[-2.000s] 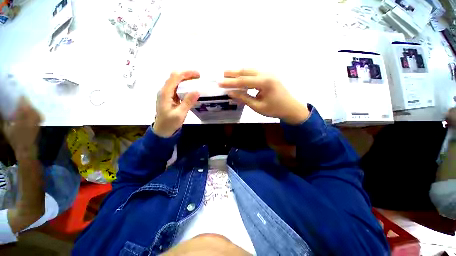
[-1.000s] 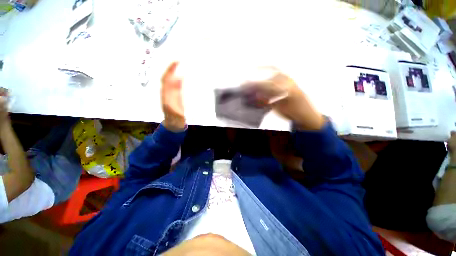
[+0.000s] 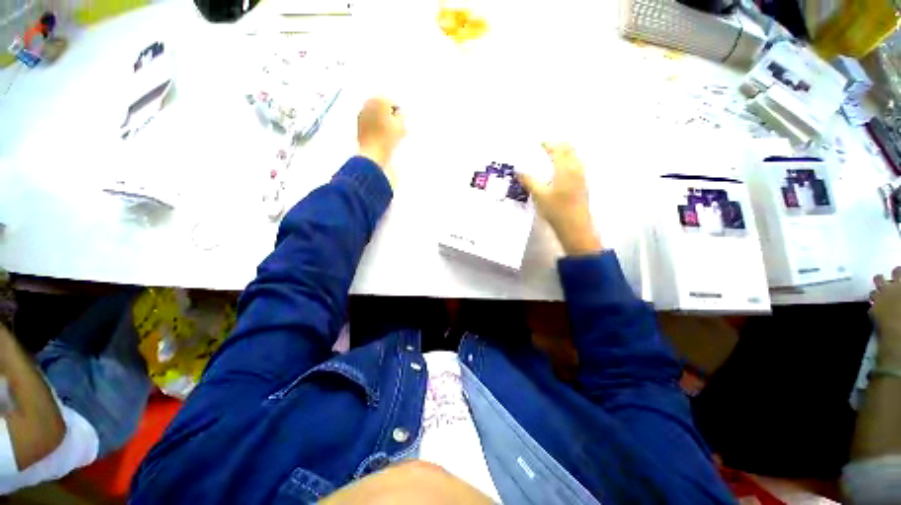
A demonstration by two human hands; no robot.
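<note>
A white retail box with a dark purple-pink picture lies face up, slightly turned, near the table's front edge. My right hand is at its right side, with the thumb over the picture and the other fingers at the far right corner. My left hand is farther forward, left of the box and apart from it. Its fingers look curled but are washed out by glare; whether it holds something small cannot be told.
Larger-looking white boxes stand at the right edge of the white table. A patterned pouch lies left of my left hand. Orange-yellow bands and a light perforated basket are at the far side. People's arms show at both sides.
The box has gone from my raised right hand down to the table, picture up. My left hand has reached forward. The view has shifted to show more of the far side.
</note>
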